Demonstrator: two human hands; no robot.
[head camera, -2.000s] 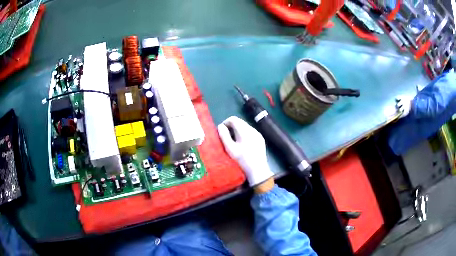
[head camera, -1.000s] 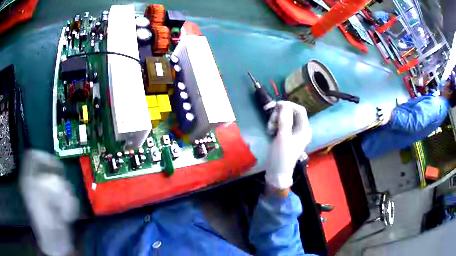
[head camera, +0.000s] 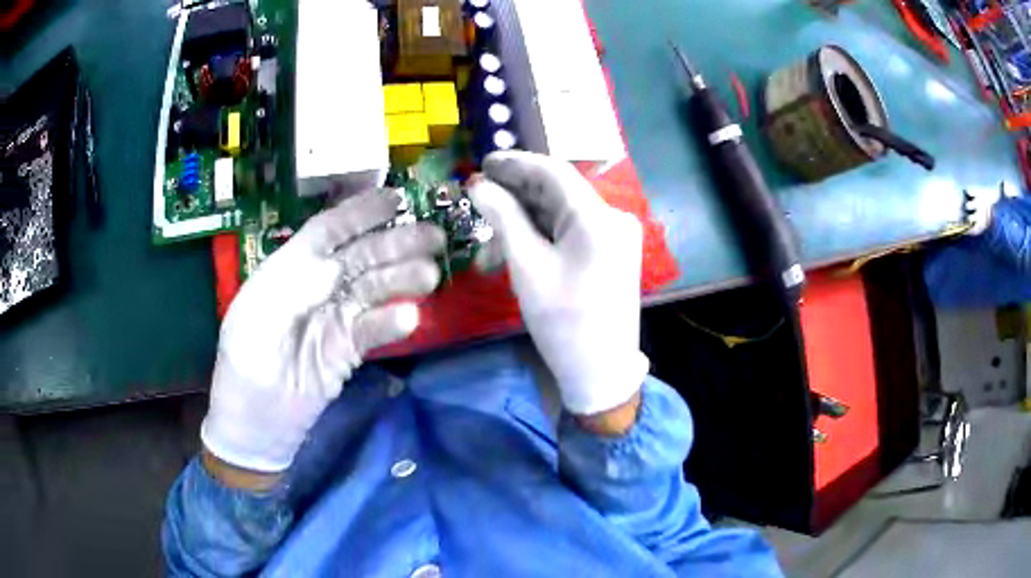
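The green circuit board (head camera: 266, 147) lies on the red pad (head camera: 633, 209), crowded with white heatsinks (head camera: 339, 96) and yellow blocks (head camera: 421, 113). My gloved left hand (head camera: 328, 305) is over the board's near left edge, fingers spread and slightly curled, with nothing visible in it. My gloved right hand (head camera: 565, 265) is at the near right edge, thumb and fingers bent down beside the small screw terminals (head camera: 461, 215). Its fingertips are partly hidden, so I cannot tell if they hold something small. The electric screwdriver (head camera: 741, 181) lies on the bench to the right, untouched.
An open round tin (head camera: 820, 113) with a dark handle stands right of the screwdriver. A black parts tray (head camera: 32, 192) is at far left, a dark thin stick beside it. A black and red box (head camera: 848, 390) is at lower right. Another person's gloved hand (head camera: 981, 210) is at far right.
My right hand has left the screwdriver area and come to the board's near edge. My left hand has moved from the lower left onto the board's near edge. The view has shifted, so the board appears higher.
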